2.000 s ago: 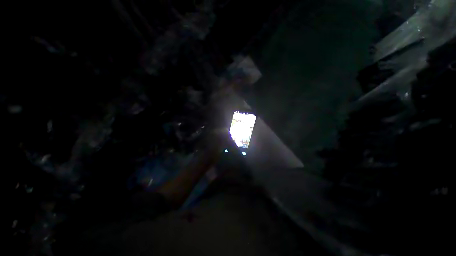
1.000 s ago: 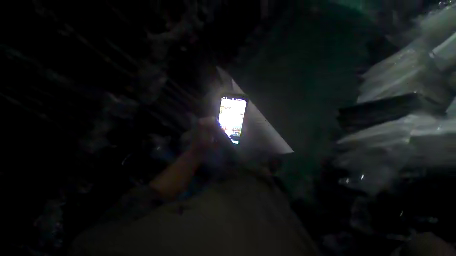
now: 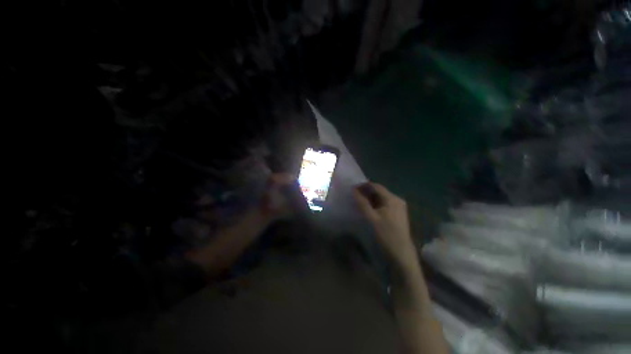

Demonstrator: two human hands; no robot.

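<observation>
A smartphone [image 3: 317, 177] with a bright lit screen is at the middle of the view. My left hand [image 3: 279, 193], dim and blurred, holds it from its left side. A white paper sheet [image 3: 337, 147] lies behind and beside the phone, partly hidden by it. My right hand [image 3: 381, 207] is at the sheet's right edge, with thumb and fingers pinched on it. Print on the sheet cannot be read.
The view is very dark. A green floor [image 3: 408, 124] shows ahead. Pale, glossy plastic-covered items [image 3: 491, 242] are stacked at the lower right. Dark, shiny shapes line the left side and upper right, too dim to name.
My right hand has come into view from the lower right and taken hold of the sheet's edge. The phone stays lit in my left hand. The pale stack now shows lower in the view.
</observation>
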